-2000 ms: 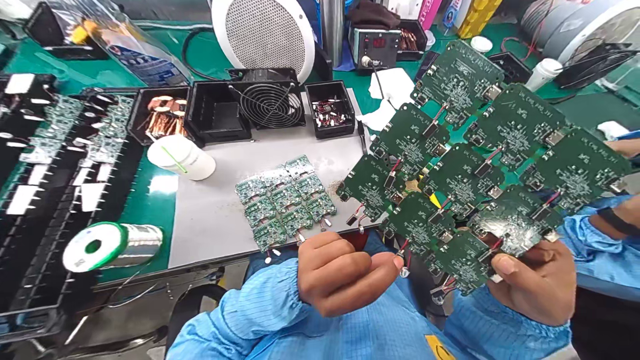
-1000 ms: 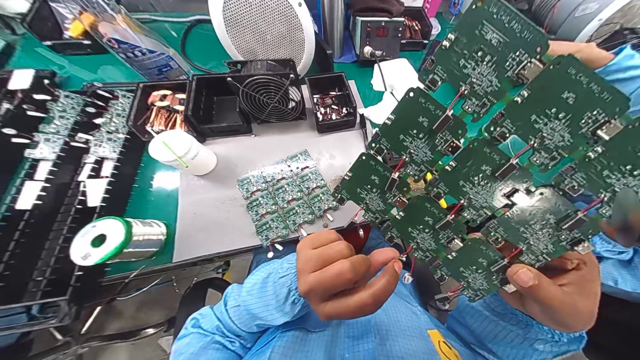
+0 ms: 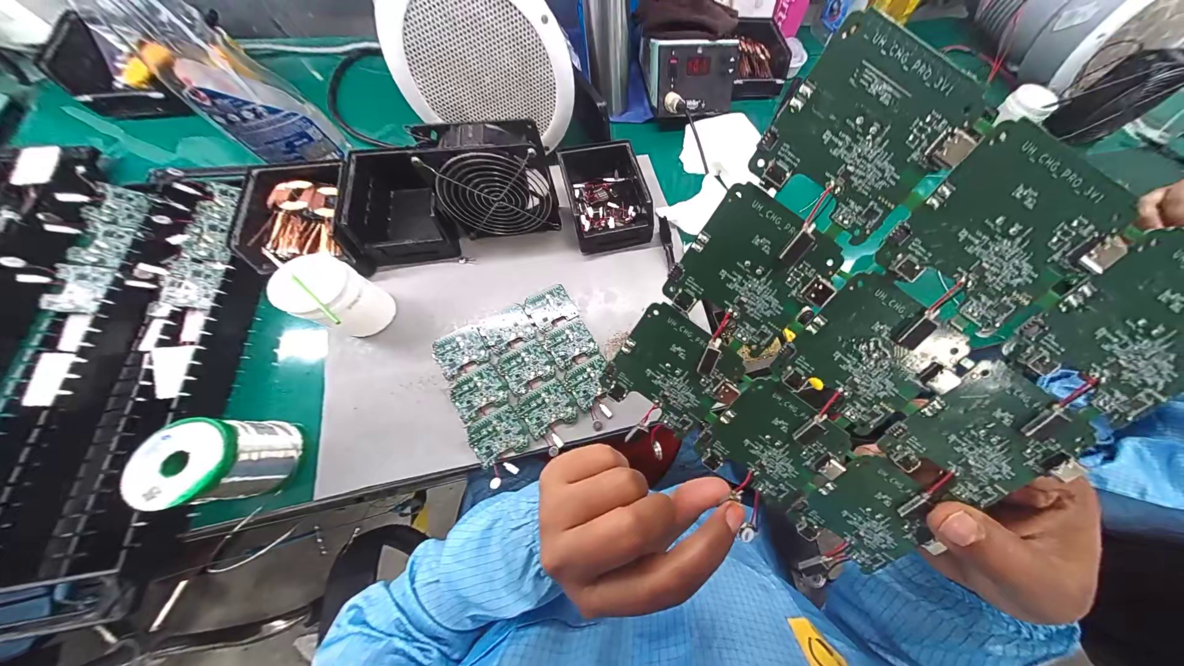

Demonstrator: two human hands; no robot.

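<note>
My right hand (image 3: 1027, 546) grips the lower right edge of a panel of green circuit boards (image 3: 860, 351), thumb on its face. The panel is held up and tilted, with several boards joined together and short red and black wires on them. At its lower left edge, my left hand (image 3: 629, 532) pinches a small round metal part on wires (image 3: 746, 531) between thumb and forefinger. A second panel of small boards (image 3: 523, 370) lies on the grey mat (image 3: 388, 407), small wired parts sticking out at its near edge.
A solder wire spool (image 3: 213, 462) and a white bottle (image 3: 333, 294) stand left, beside racks of boards (image 3: 102, 268). Behind the mat are black bins (image 3: 606, 236), a fan (image 3: 495, 194) and a soldering station (image 3: 689, 79). Another person's hand (image 3: 1162, 203) shows at far right.
The panel in my right hand first came nearer to the view, then moved slightly back and down. My left hand has stayed at the panel's lower left edge.
</note>
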